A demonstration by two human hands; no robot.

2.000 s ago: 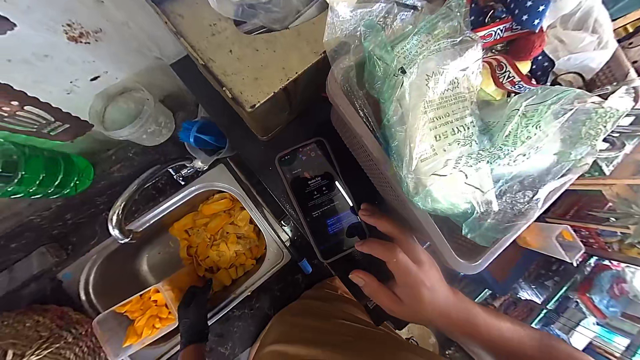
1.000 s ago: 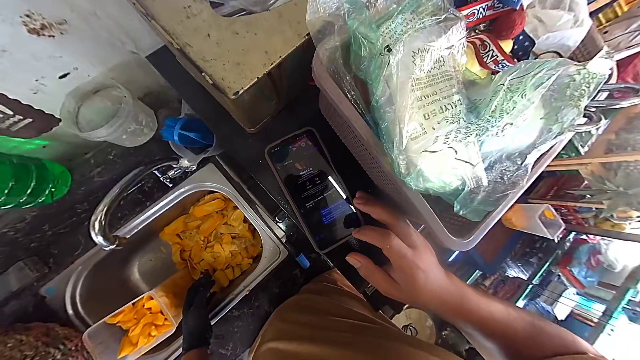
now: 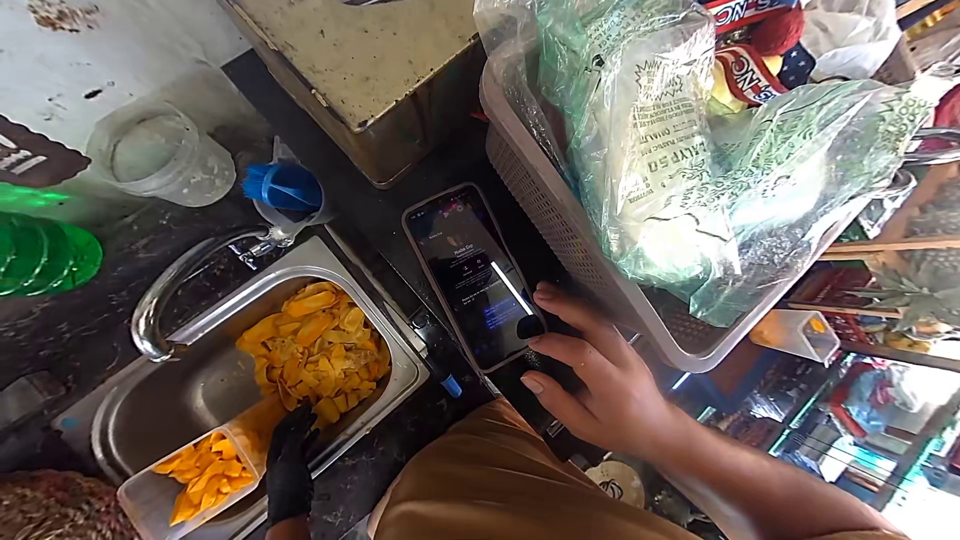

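My left hand (image 3: 291, 457), in a black glove, is at the edge of a pile of yellow-orange fruit peels (image 3: 330, 352) in the steel sink (image 3: 199, 382). It lies beside a clear plastic container (image 3: 251, 442) of orange fruit pieces (image 3: 206, 476); its fingertips are partly hidden, and whether it grips anything cannot be told. The bare right hand (image 3: 607, 375) has its fingers apart, palm down, at the lower right edge of a smartphone (image 3: 472, 277). That phone lies face up on the dark counter with its screen lit, and nothing is held in this hand.
A curved faucet (image 3: 154, 307) arches over the sink. Behind stand a cloudy plastic tub (image 3: 169, 154), a blue brush (image 3: 281, 187) in a cup and a green bottle (image 3: 45, 251). A worn metal box (image 3: 360, 67) and a plastic basket (image 3: 555, 217) of plastic bags (image 3: 667, 172) flank the phone.
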